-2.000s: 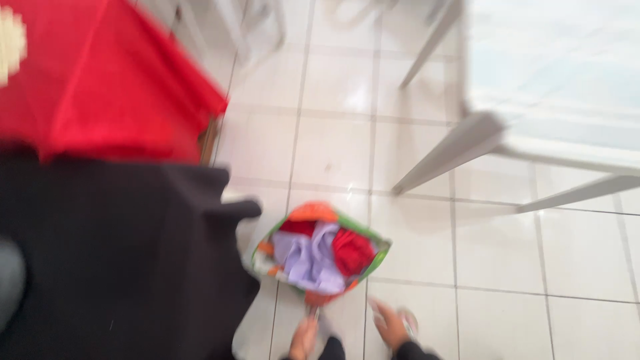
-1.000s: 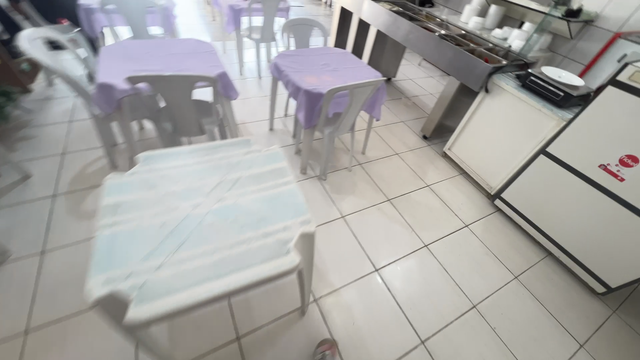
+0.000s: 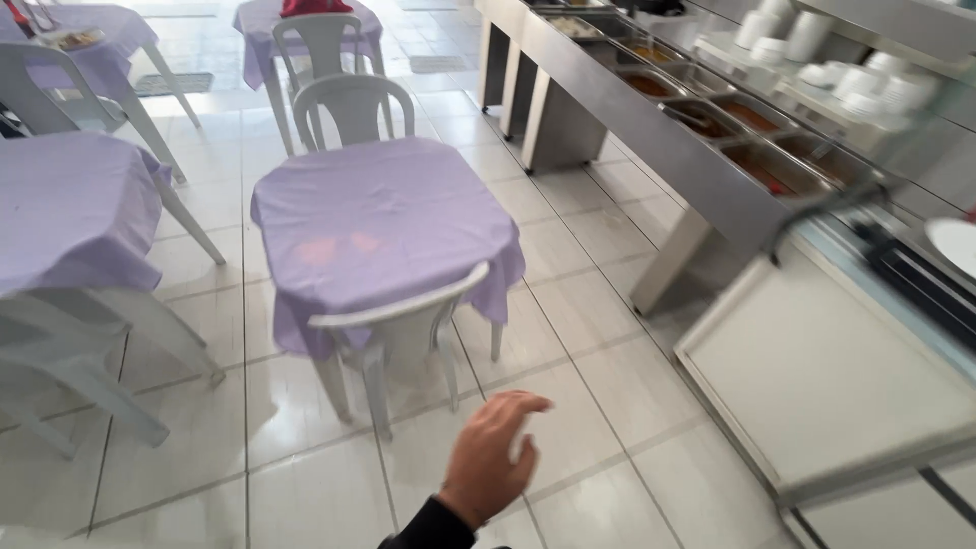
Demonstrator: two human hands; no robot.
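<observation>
My left hand (image 3: 496, 454), in a black sleeve, reaches up from the bottom centre above the tiled floor. It holds nothing; its fingers are slightly bent and the thumb stands apart from them. Beyond it is a table with a lilac tablecloth (image 3: 389, 206), which has pinkish patches toward its front left. A white plastic chair (image 3: 404, 313) stands at the table's near side, its backrest against the hanging cloth. Another white plastic chair (image 3: 354, 107) is at the far side. My right hand is out of view.
A steel buffet counter (image 3: 610, 99) with food pans runs along the right, with stacked white bowls (image 3: 862, 91) behind. Nearer stands a white cabinet (image 3: 816, 366). On the left are another lilac-covered table (image 3: 69, 206) and chairs. A red item (image 3: 316, 6) lies on a far table.
The view has swung up from the floor, where both hands were by a bag of cloths, to the dining tables. The lilac-covered table is nearer than one second ago. My left hand has come into view.
</observation>
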